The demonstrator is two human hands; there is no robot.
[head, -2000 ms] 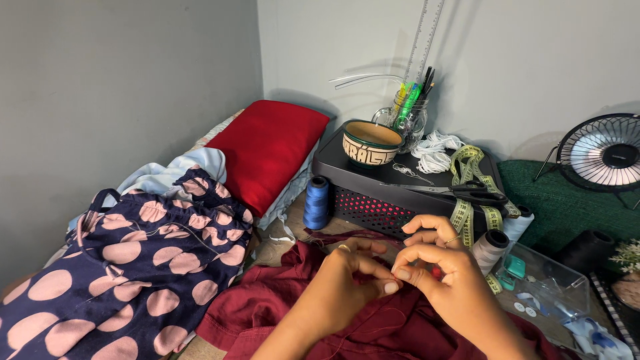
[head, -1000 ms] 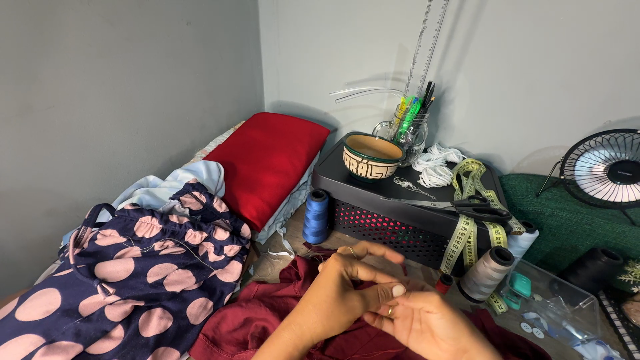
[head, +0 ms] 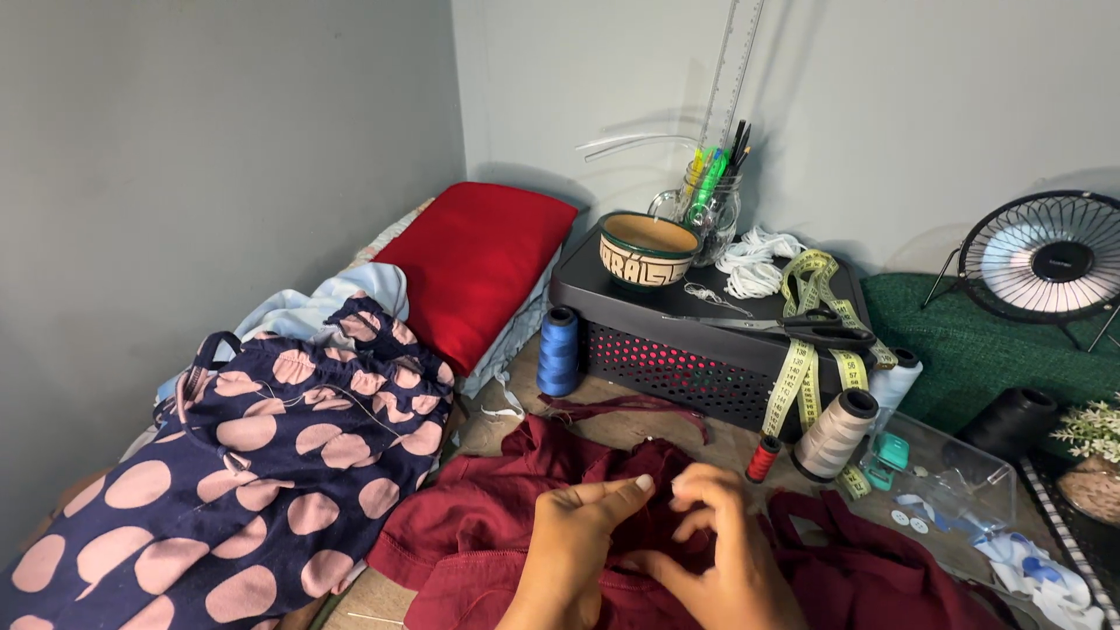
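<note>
A maroon garment (head: 464,516) lies crumpled on the wooden table, under and around both hands. My left hand (head: 577,534) is above it with thumb and forefinger tips pressed together; whether something as thin as a needle or thread is between them cannot be seen. Just to its right, my right hand (head: 722,551) has its fingers curled and thumb apart, close over the maroon cloth, with nothing visible in it. A small spool of red thread (head: 763,459) stands behind the right hand, beside a large beige thread cone (head: 836,435).
A black perforated box (head: 665,359) bears a patterned bowl (head: 649,249), black-handled scissors (head: 827,331) and a yellow measuring tape (head: 792,385). A blue thread cone (head: 557,352) stands left of it. Polka-dot fabric (head: 289,490) lies left; a small fan (head: 1050,258) stands right.
My hands, touching at the fingers a second ago, are now apart. The right hand's fingers have spread from the left hand's pinched fingertips. More of the maroon garment shows.
</note>
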